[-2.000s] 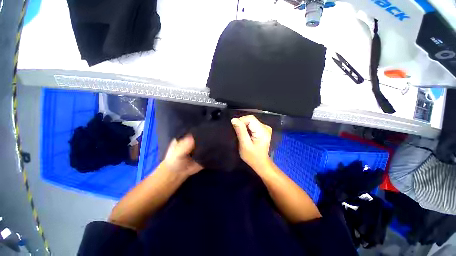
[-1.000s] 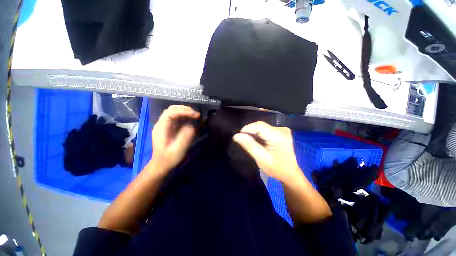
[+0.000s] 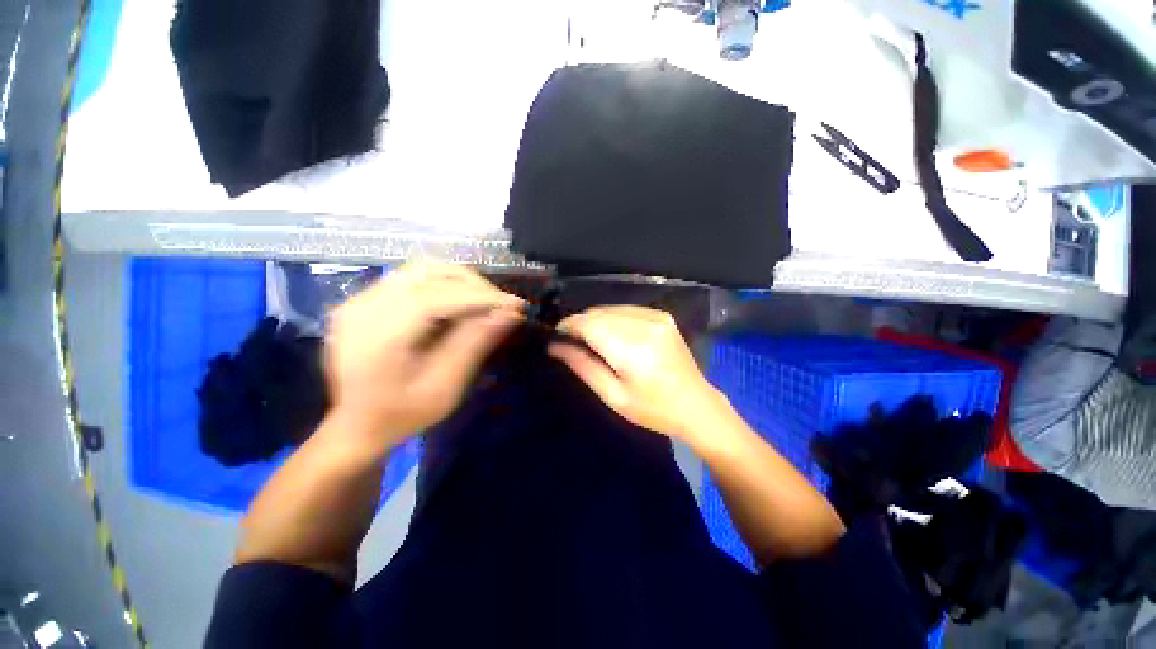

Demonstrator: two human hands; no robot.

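Observation:
My left hand (image 3: 412,349) and my right hand (image 3: 634,368) are close together just below the table's front edge, fingertips nearly meeting. A small dark bit of fabric (image 3: 545,307) shows between the fingertips; its shape is hard to tell against my dark clothing. My right thumb and fingers are pinched on it. My left hand is blurred, its fingers bent, and its hold is unclear. The right stack of black panels (image 3: 653,178) lies on the table above my hands, reaching the front edge.
Left stack of panels (image 3: 279,95), thread snips (image 3: 857,157), black strip (image 3: 932,152) and orange-handled tool (image 3: 985,161) lie on the table. Sewing machine (image 3: 1088,76) is upper right. Below are the left blue crate (image 3: 165,380) and right blue crate (image 3: 761,380). A person's striped clothing (image 3: 1116,431) is at right.
The black panel earlier held flat between both hands no longer shows spread out. My left hand has moved right, towards my right hand. The view has shifted slightly.

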